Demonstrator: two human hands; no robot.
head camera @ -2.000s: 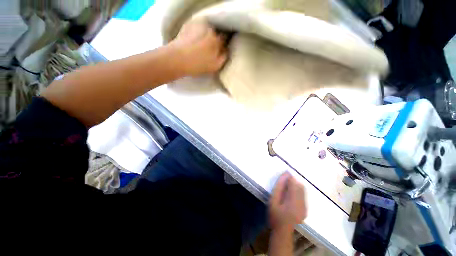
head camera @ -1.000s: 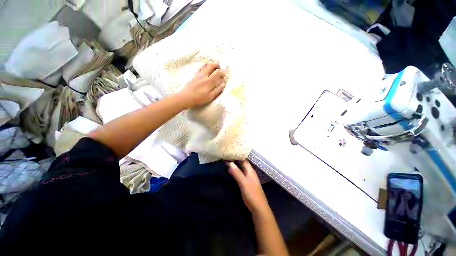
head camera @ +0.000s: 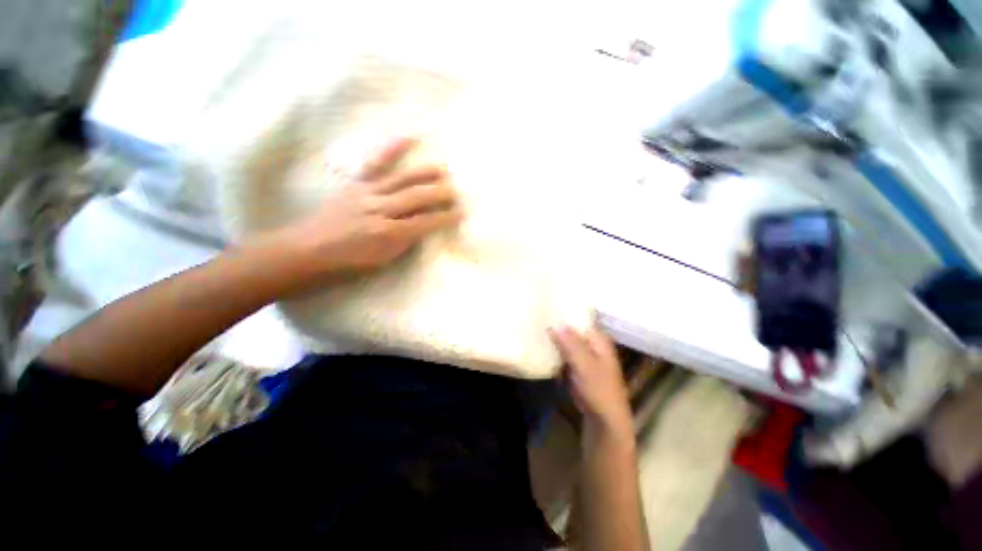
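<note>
A cream fleece-like fabric panel (head camera: 431,307) lies on the white table and reaches its front edge; the picture is blurred. My left hand (head camera: 393,215) rests on top of the panel, fingers spread, with no grip visible. My right hand (head camera: 587,361) is at the panel's right front corner by the table edge. Its fingertips touch the corner; whether they pinch it cannot be seen clearly.
The sewing machine head (head camera: 743,118) stands at the upper right. A phone (head camera: 797,282) and red-handled scissors (head camera: 795,369) lie near the table's right end. Bundles of cut cloth (head camera: 205,398) are left of the table. Part of a person shows at the lower right.
The view has turned, so the machine and phone sit higher. The panel looks flatter and more spread out, with its front edge straighter. My right hand is now at its right corner.
</note>
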